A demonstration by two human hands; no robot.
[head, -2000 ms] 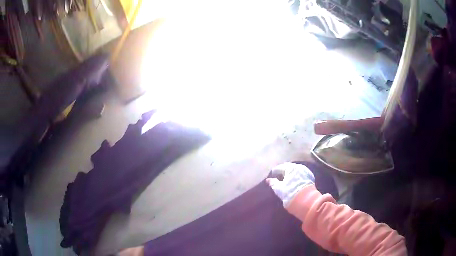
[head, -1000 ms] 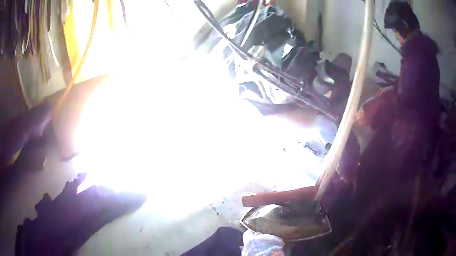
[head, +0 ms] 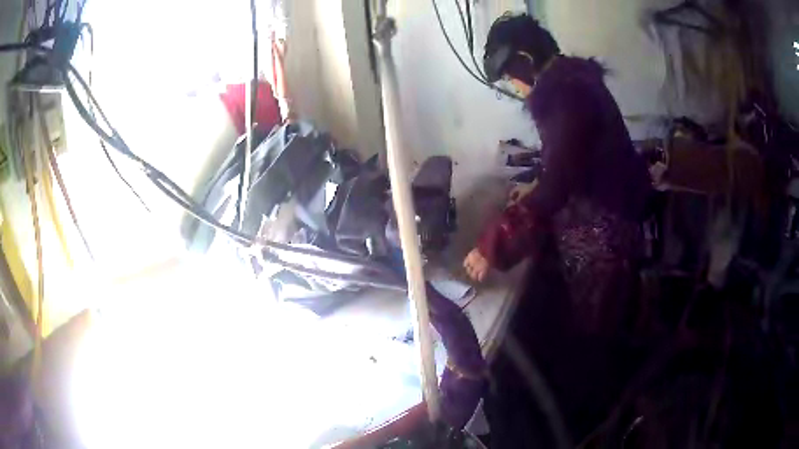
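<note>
Neither of my hands is in the picture. The steam iron is cut off by the bottom edge; only its red-brown handle (head: 385, 428) and a dark bit of its top show. The thick pale steam hose (head: 405, 210) rises from it to the top of the picture. The pale pressing table (head: 372, 373) lies in front of me, largely washed out by glare. No garment piece can be made out on its near part.
A person in dark clothing (head: 583, 149) stands to the right beyond the table, one hand near a work surface. A heap of dark and grey cloth (head: 302, 188) lies at the far side. Black cables (head: 166, 186) hang across. A red object (head: 250, 105) is behind the heap.
The view has swung up and to the right. The gloved hand, the dark garment pieces and most of the iron have left the picture; the other person now shows more centrally.
</note>
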